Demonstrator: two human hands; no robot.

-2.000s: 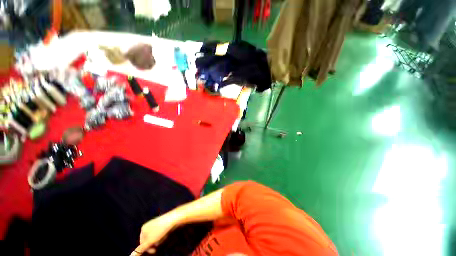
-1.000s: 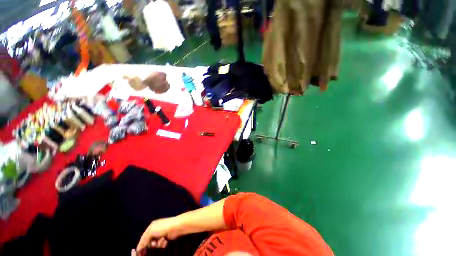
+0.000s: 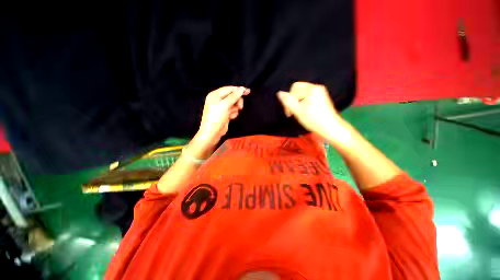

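The dark coat (image 3: 181, 60) covers the table edge and the area in front of my body. My left hand (image 3: 223, 108) is over its lower part, with thumb and finger pinched together at a pale spot. Whether that is a needle or only fingertips, I cannot tell. My right hand (image 3: 308, 104) is a little to the right, apart from the left, fingers curled and thumb and forefinger close together. It is blurred, and anything between the fingers cannot be made out. No thread or button can be made out.
Slim dark snips (image 3: 464, 41) lie on the red table cloth (image 3: 405, 54) at right. A yellow-edged crate (image 3: 118, 187) is below the coat at left. A metal stand leg (image 3: 431, 127) is at right on the green floor (image 3: 395, 128).
The view has swung down from the table and garment rack to my lap. Both hands now show, where before only one arm showed at the bottom edge.
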